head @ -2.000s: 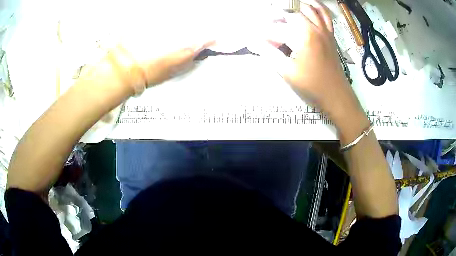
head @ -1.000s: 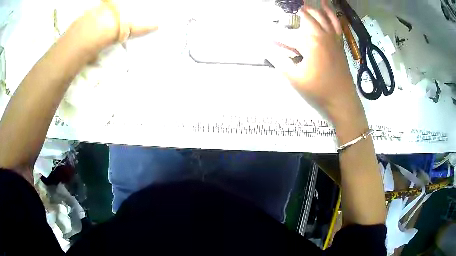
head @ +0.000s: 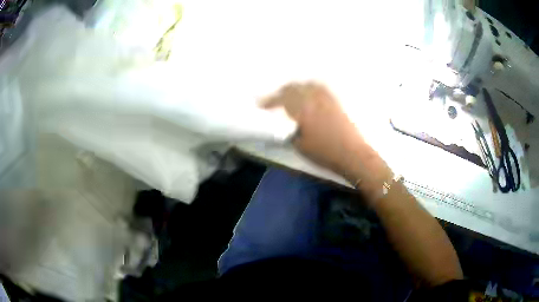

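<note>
A large white cloth (head: 136, 118) spreads over the left side and droops over the table's front edge, blurred. My right hand (head: 316, 121), bare with a bracelet at the wrist, is over the middle front of the table, beside the right end of the cloth. Its fingers are blurred against the glare, so I cannot tell whether they grip the cloth. My left hand is not in view. The sewing machine's needle area (head: 452, 91) is at the upper right, washed out by glare.
Black-handled shears (head: 507, 171) lie right of the machine, with slim metal snips or tweezers (head: 484, 144) and an orange-brown handle beside them. A ragged dark strip (head: 440, 143) crosses the table below the needle area. Ruler marks (head: 449, 197) run along the front edge. Pale bunched cloth hangs lower left.
The view has swung left, so the machine and shears appear farther right. My right hand has left the needle area and moved left. My left hand has gone out of view. The large cloth now shows.
</note>
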